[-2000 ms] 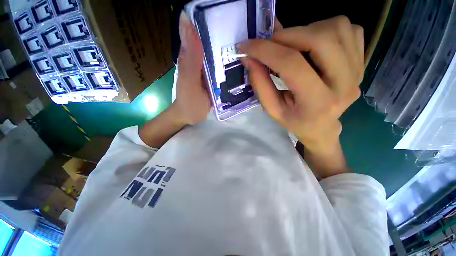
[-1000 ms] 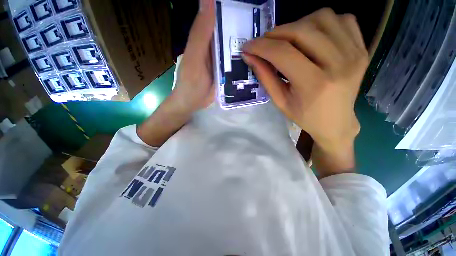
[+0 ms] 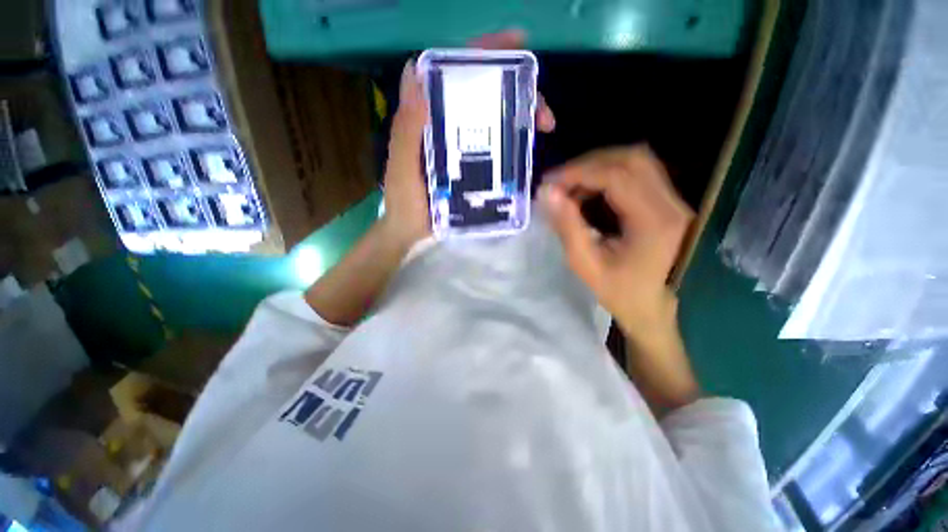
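A phone housing (image 3: 480,197) with a pale lilac-white rim lies upright in my left hand (image 3: 407,156), which holds it from behind and the left side, fingertips showing at its top and right edges. Its inside is white and dark, with a small gridded patch near the middle. My right hand (image 3: 556,192) is just right of the housing, not touching it, thumb and fingertips pinched together and slightly blurred. I cannot tell whether a tiny piece is between the fingertips.
A blister tray of frames (image 3: 166,133) rests on a brown carton (image 3: 301,135) at the left. Stacked trays (image 3: 821,156) and a white sheet (image 3: 884,249) stand at the right. A teal-green bench edge (image 3: 499,23) crosses the top. Open boxes lie on the lower left.
My right hand has come off the housing and moved right and down. My left hand holds the housing a little lower and further from the body. The bench edge has come into view at the top.
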